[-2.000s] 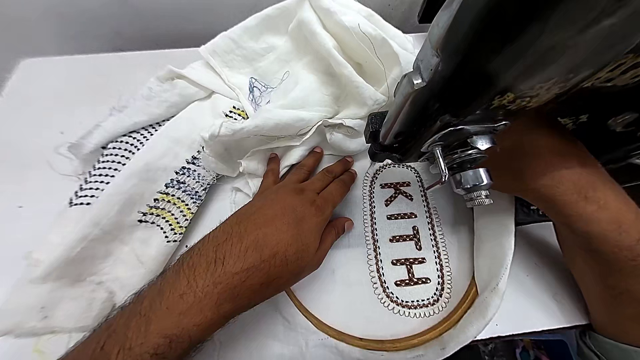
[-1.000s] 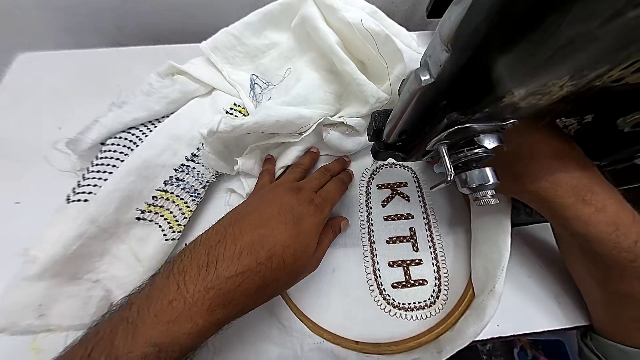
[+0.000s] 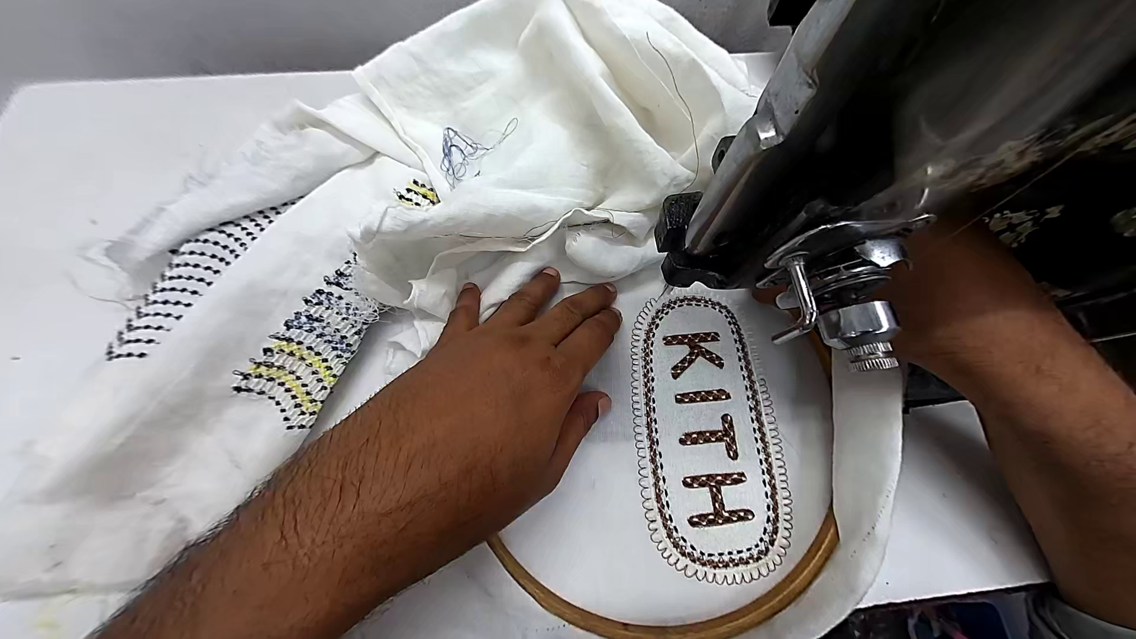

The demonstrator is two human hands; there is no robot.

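White fabric (image 3: 568, 532) is stretched in a round wooden embroidery hoop (image 3: 710, 628). My left hand (image 3: 524, 382) lies palm down on it, fingers spread, left of an embroidered oval patch (image 3: 714, 444) with brown stitched letters and a looped outer edge. The head of a black sewing machine (image 3: 852, 133) stands over the patch's upper end; its needle area is mostly hidden. Behind the chrome thread tension assembly (image 3: 843, 293) my right hand is concealed by the machine; only the wrist and forearm show, so its hold cannot be seen.
Bunched white cloth (image 3: 532, 106) with black, blue and yellow stitching and loose threads lies beyond and left of my left hand. A white fabric strip (image 3: 865, 479) wraps the hoop's right side. The white table (image 3: 950, 515) ends at the lower right, with dark items below its edge.
The hooped patch has shifted slightly relative to the machine, its top edge now a little lower beneath the head. My left hand stays flat on the fabric.
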